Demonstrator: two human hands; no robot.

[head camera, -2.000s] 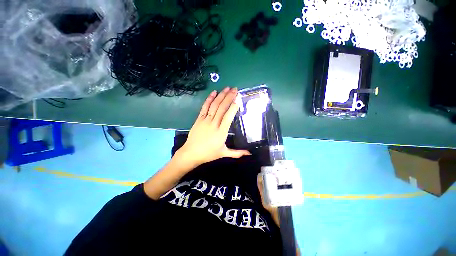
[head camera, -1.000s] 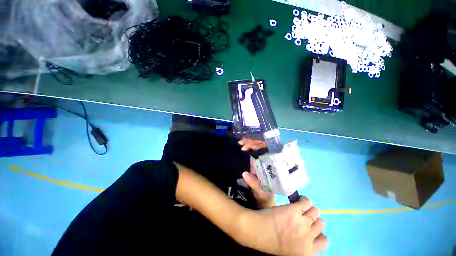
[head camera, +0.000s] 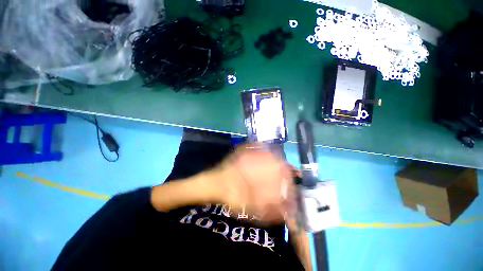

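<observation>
A display housing [head camera: 268, 117] with a black frame and bright white inner face lies at the bench's near edge. My left hand [head camera: 257, 182] is blurred just below it, over my dark shirt; its fingers cannot be made out. The long black driver-type tool with a blocky white head [head camera: 320, 206] is upright in view just right of my left hand, its dark barrel pointing at the bench. My right hand [head camera: 297, 211] is mostly hidden behind my left hand and the tool's head; it holds the tool.
A second housing [head camera: 349, 95] lies right, below a pile of white rings [head camera: 370, 39]. A black cord heap [head camera: 177, 55], small black parts [head camera: 273, 42] and a clear bag [head camera: 47, 47] lie left and centre. Black items [head camera: 463, 95] are far right; a carton [head camera: 439, 190] and blue stool [head camera: 34, 135] stand below.
My left hand went from the housing to the tool's lower end, then came back up beside the tool's head. The tool's tip has moved off the housing to the right.
</observation>
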